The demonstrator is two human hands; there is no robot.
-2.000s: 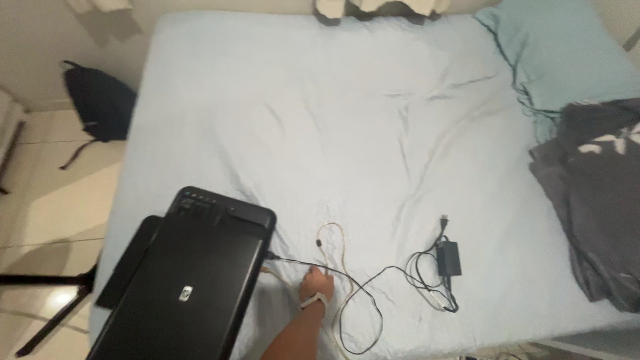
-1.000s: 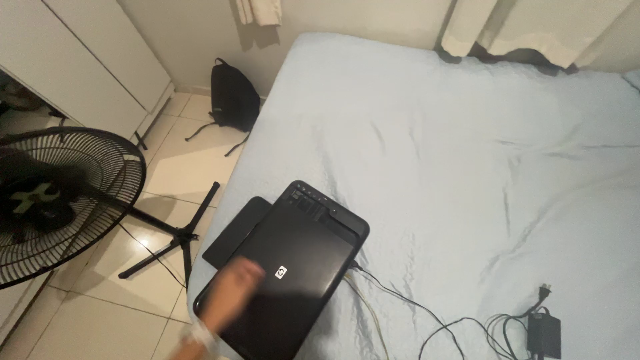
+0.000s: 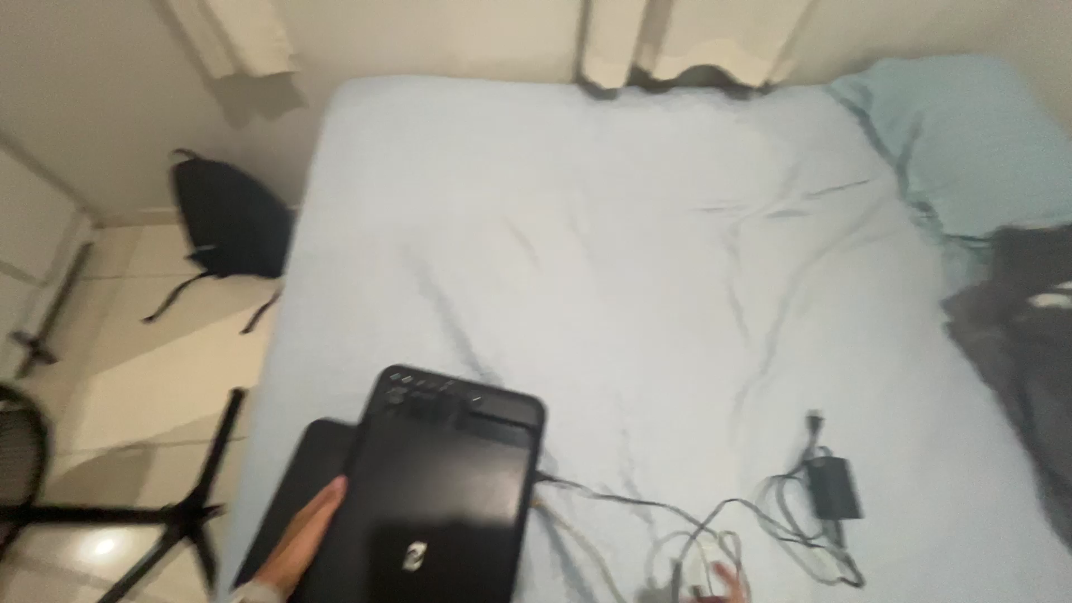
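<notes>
A black HP printer [image 3: 440,502] lies on the light blue bedsheet at the lower middle, with a black tray-like panel [image 3: 306,481] jutting from its left side. My left hand [image 3: 306,536], with a pale band at the wrist, rests against the printer's left edge; whether it grips is unclear. Only blurred fingers of my right hand [image 3: 722,586] show at the bottom edge, among thin cables [image 3: 670,507]; what they hold cannot be told. Cables run from the printer's right side. Right of that hand lies a black power adapter [image 3: 833,486] with its coiled cord and plug [image 3: 814,423].
A teal pillow [image 3: 980,142] and dark grey cloth [image 3: 1013,335] lie on the bed's right side. On the tiled floor at left are a black backpack [image 3: 230,218] and a black fan stand [image 3: 188,511]. Curtains [image 3: 695,42] hang behind the bed.
The hand with the wristband was among the cables, then over the printer's lid, and is now at its left edge. Fingers of my right hand have come into view. The view swung left and back.
</notes>
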